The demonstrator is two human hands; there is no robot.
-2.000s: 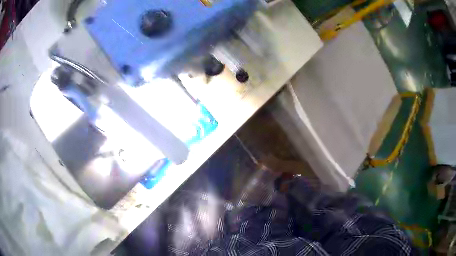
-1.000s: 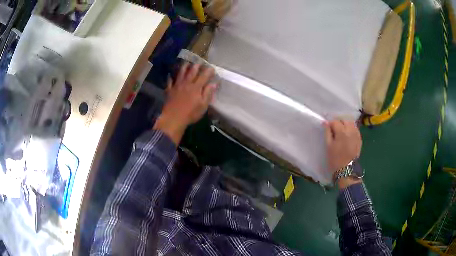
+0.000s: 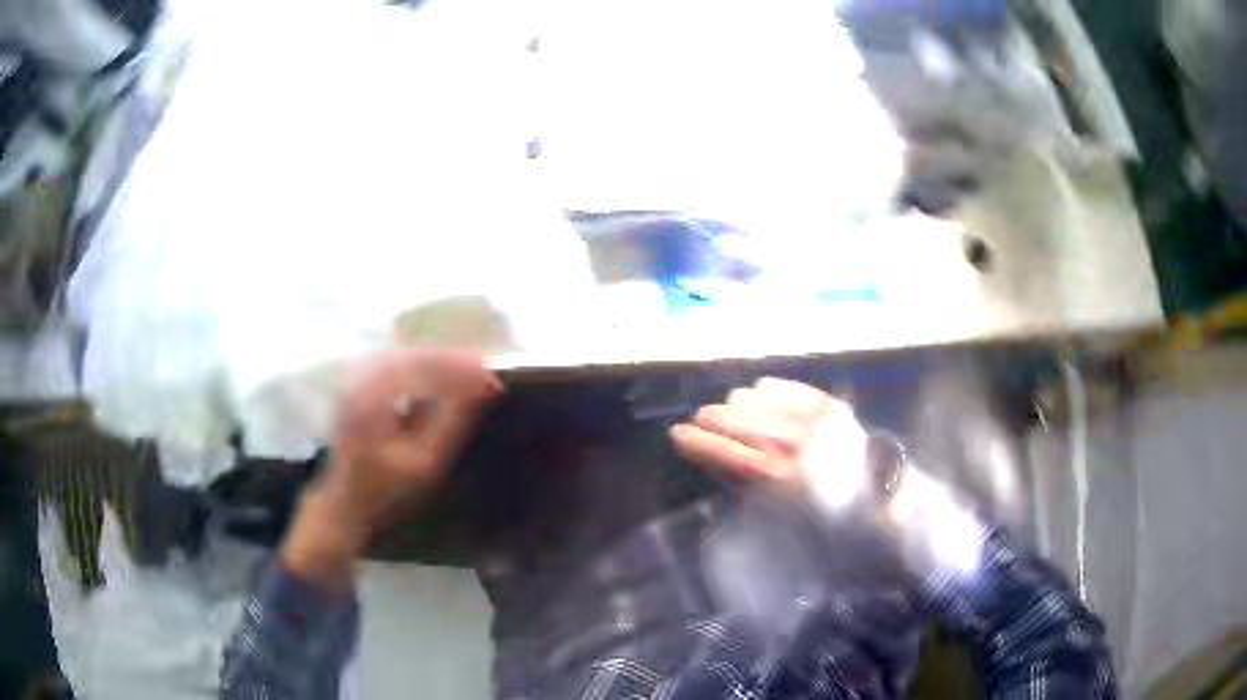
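White cloth (image 3: 178,315) is heaped over the left of the cream-white machine table (image 3: 1080,253) and hangs over its front edge. My left hand (image 3: 397,424) is blurred at the table's front edge, beside the cloth, with fingers bent; whether it grips any cloth cannot be told. My right hand (image 3: 780,431) is just below the front edge, right of centre, palm partly turned down and fingers bent together. Nothing clear shows in it. The blue plate (image 3: 691,267) shows behind the edge between and above the hands. Glare hides the needle area.
A dark round hole (image 3: 976,252) is in the table's right part. A white covered surface (image 3: 1190,479) stands at the right, with yellow frame (image 3: 1210,328) behind it. A pale rectangular surface (image 3: 417,629) lies below my left hand.
The view has turned from the white covered trolley back to the machine table. Both hands have left the white sheet and are now at the table's front edge.
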